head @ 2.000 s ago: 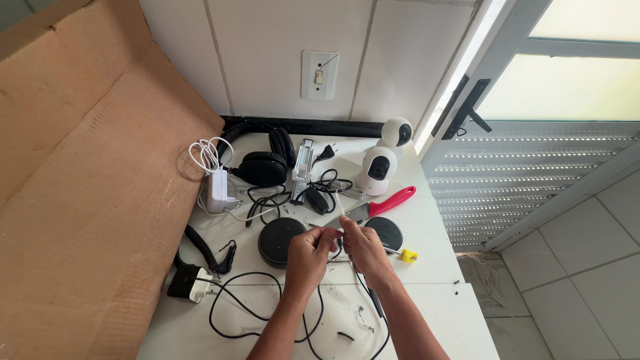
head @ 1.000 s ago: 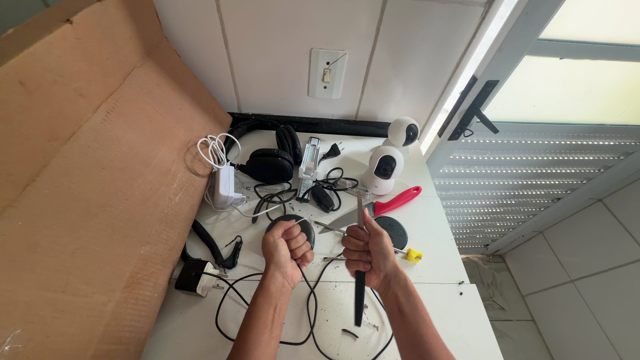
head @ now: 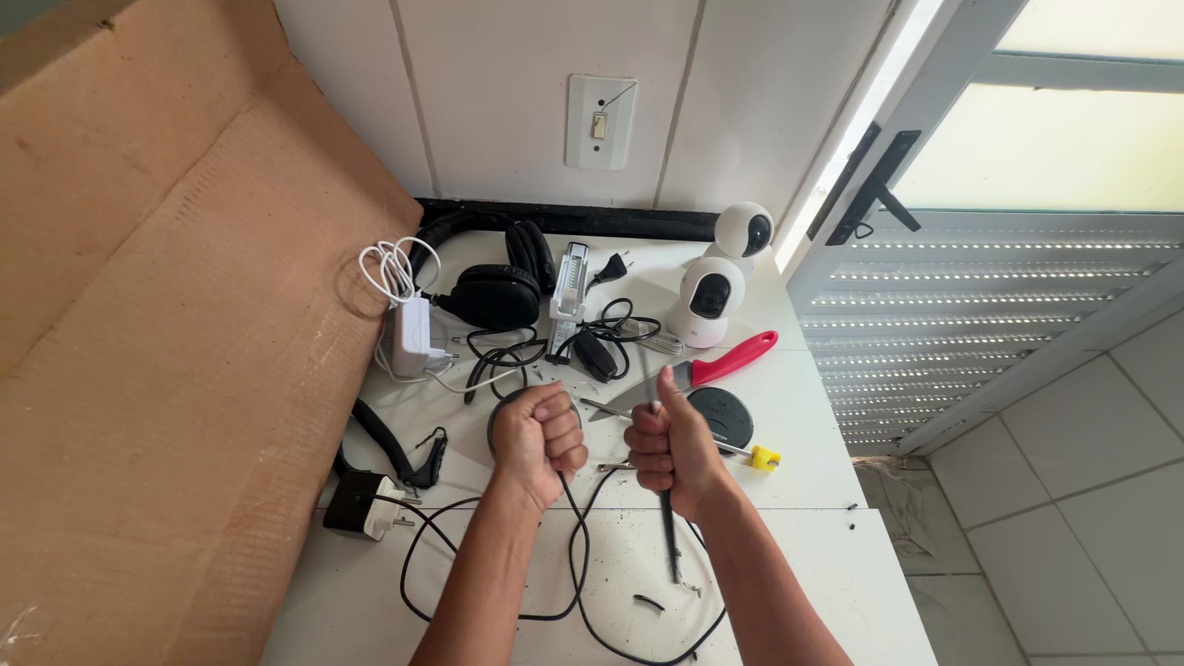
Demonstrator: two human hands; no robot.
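Observation:
My left hand (head: 539, 439) is a fist in front of a round dark disc-shaped device (head: 504, 404); a black cable (head: 578, 546) runs out beneath it and seems gripped. My right hand (head: 675, 449) is closed, thumb up, around a long thin tool (head: 669, 536), black below the fist and blurred grey above. The fists are apart. A knife with a red handle (head: 735, 359) lies behind my right hand. Beside that hand are a second dark disc (head: 721, 416) and a screwdriver with a yellow handle (head: 765, 458). What my palms cover is hidden.
A cardboard sheet or box side (head: 185, 333) leans at left. Black headphones (head: 497, 294), a white power adapter (head: 413, 338), a black plug adapter (head: 359, 506), a coiled cord (head: 597, 356) and two white cameras (head: 710, 301) (head: 743, 229) stand or lie on the white table (head: 786, 573).
Two seconds ago my hands were close together, fingertips meeting; now they are apart and both closed. The long thin tool stands upright in my right fist, as it did one second ago.

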